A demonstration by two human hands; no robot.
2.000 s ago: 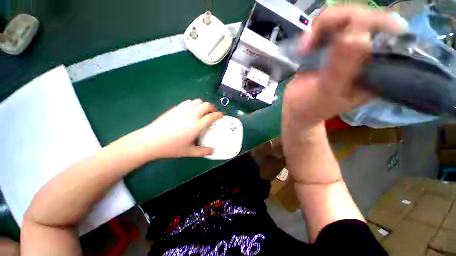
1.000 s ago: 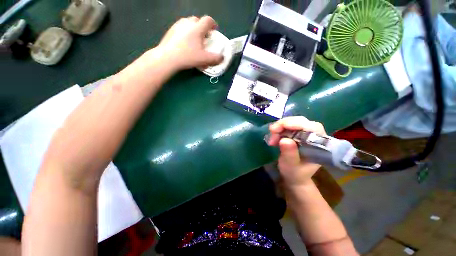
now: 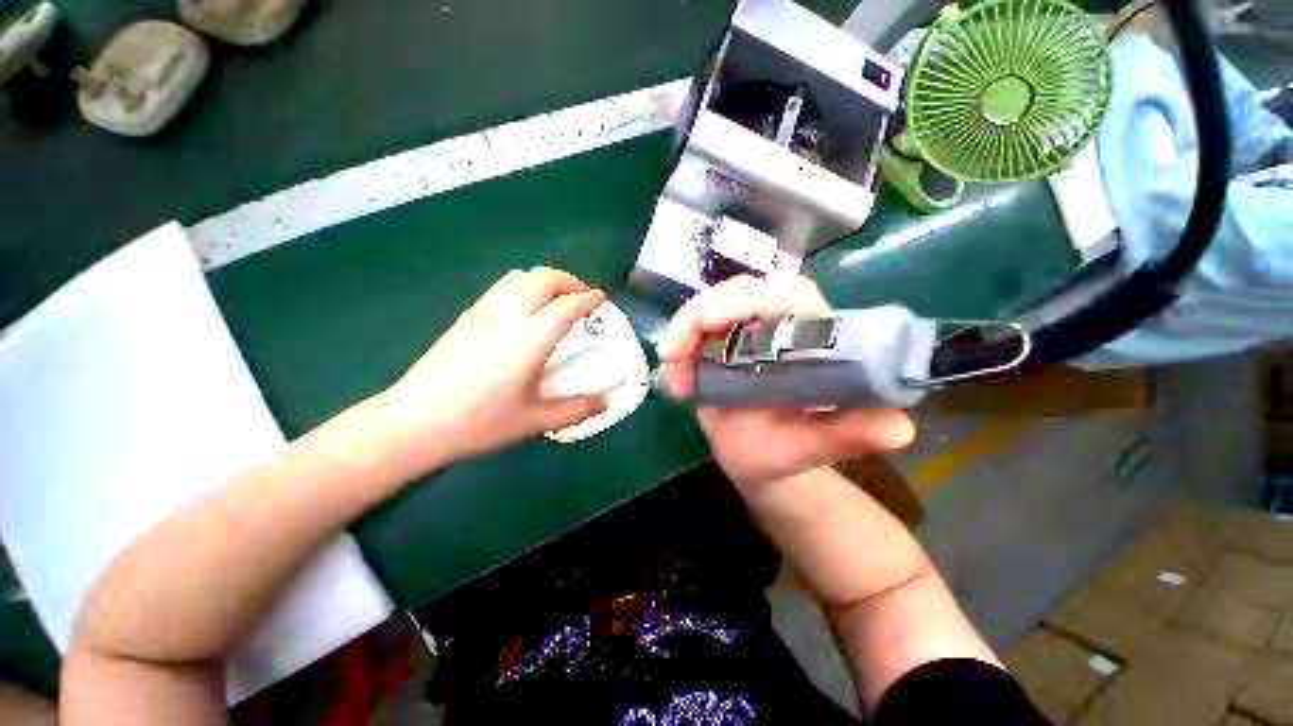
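Observation:
A white plug housing point(image 3: 599, 372) lies on the green bench near its front edge. My left hand point(image 3: 504, 355) grips it from the left, fingers over its top and thumb at the near side. My right hand point(image 3: 773, 376) holds the grey electric screwdriver point(image 3: 837, 360), which lies roughly level. Its front end points left at the housing's right side, and the black cable leaves its rear. Whether the bit touches the housing cannot be told. The silver-white screw feeder point(image 3: 766, 163) stands just behind my right hand, which partly hides its near end.
A white paper sheet point(image 3: 156, 411) lies under and beside my left forearm. A pale strip point(image 3: 440, 163) crosses the green bench. Several housings point(image 3: 142, 78) sit at the far left. A green fan point(image 3: 1007, 92) stands right of the feeder. A person's light-blue sleeve point(image 3: 1191, 213) is at right.
My left hand has brought the housing from the pale strip back toward the bench's front edge. My right hand has moved left with the screwdriver, close to the housing.

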